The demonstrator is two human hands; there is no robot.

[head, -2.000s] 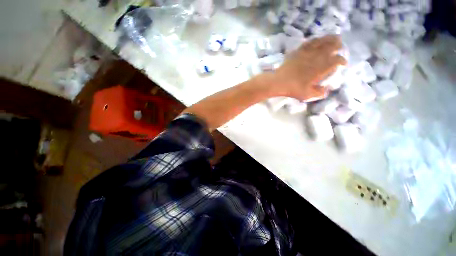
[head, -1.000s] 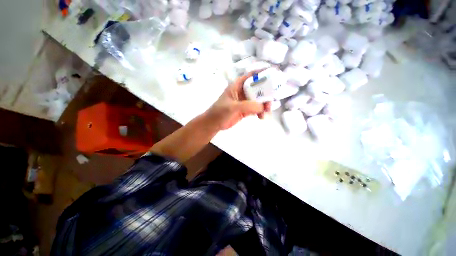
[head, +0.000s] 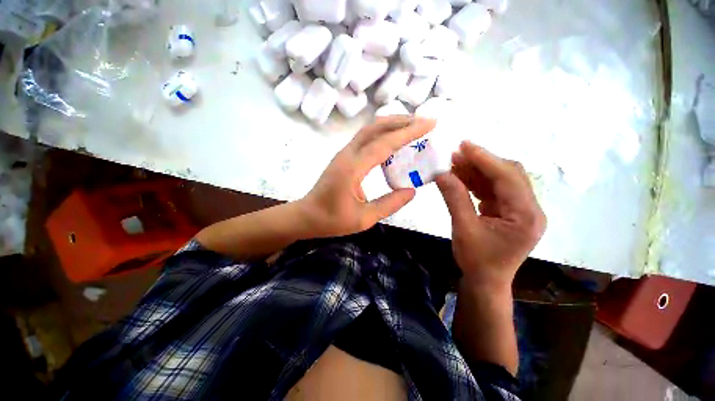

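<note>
A white case (head: 414, 163) with a blue tab and small blue marks is in front of me over the table's near edge. My left hand (head: 359, 182) grips it between the thumb below and the fingers above. My right hand (head: 495, 205) is at the case's right side, thumb and fingertips close to its edge; whether they pinch a film or the case edge cannot be told. Loose white cases (head: 342, 61) lie piled behind the hands. Two blue-marked cases, one nearer (head: 180, 88) and one farther (head: 181, 41), stand left of the pile.
A crumpled clear bag (head: 59, 78) lies at the left of the white table (head: 227, 149). Overexposed translucent pieces (head: 549, 102) lie at the right, near a yellowed seam (head: 657, 157). Orange-red stools stand below the table at left (head: 102, 235) and right (head: 651, 309).
The view has turned rightward and down. My left hand took a case from the pile and now holds it close in front of me. My right hand has come into view beside it.
</note>
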